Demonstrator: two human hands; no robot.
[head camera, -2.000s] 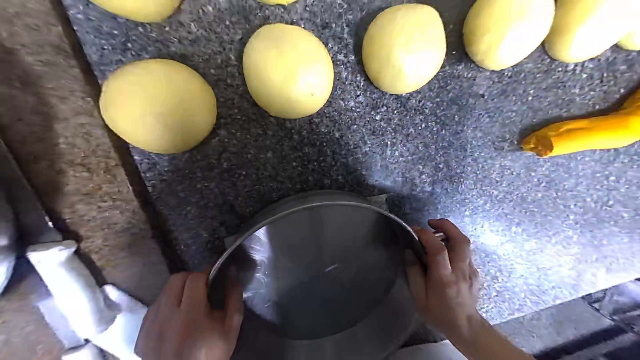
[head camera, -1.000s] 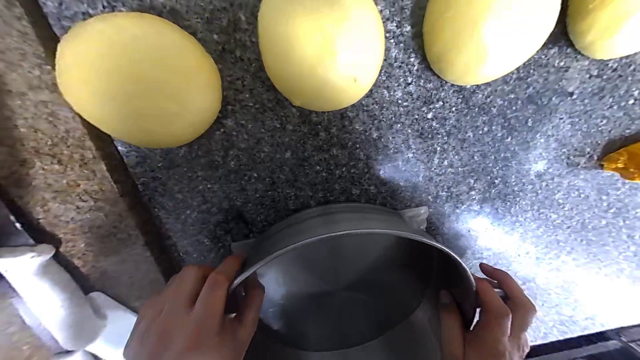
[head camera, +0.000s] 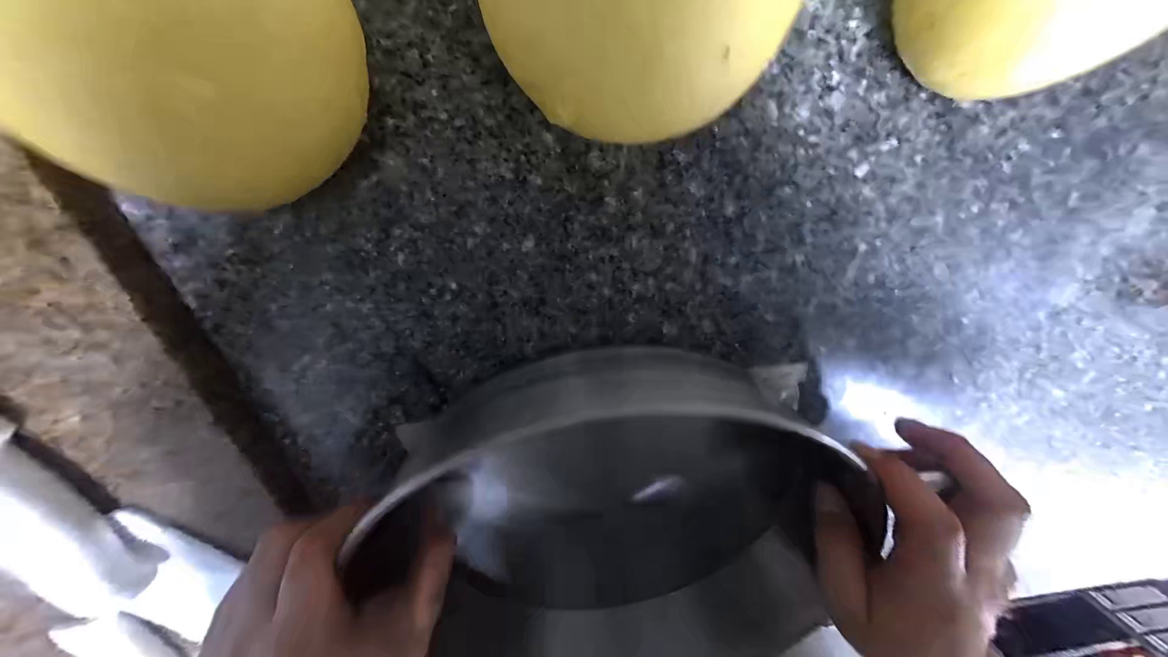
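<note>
A round metal pan or ring with a thin rim (head camera: 602, 415) is held low in the middle of the head view. My left hand (head camera: 338, 584) grips its left side, thumb inside and fingers outside. On the right side my right hand (head camera: 922, 538) pinches the wall, near a small metal piece that sticks out from it. A pale sheet corner (head camera: 780, 379) shows behind the rim. Whether the pan has a bottom I cannot tell. Beyond it, on the speckled granite counter (head camera: 584, 255), lie smooth yellow rounded pieces, perhaps dough (head camera: 192, 100).
More yellow pieces stand at the top middle (head camera: 639, 64) and top right (head camera: 1013, 41). White-handled tools (head camera: 64, 520) lie at the lower left on a brown stone surface (head camera: 119, 347). A dark object with a grid pattern (head camera: 1095, 611) is at the lower right.
The view has moved closer, so the orange-yellow item at the right is out of sight. Both hands keep hold of the pan or ring.
</note>
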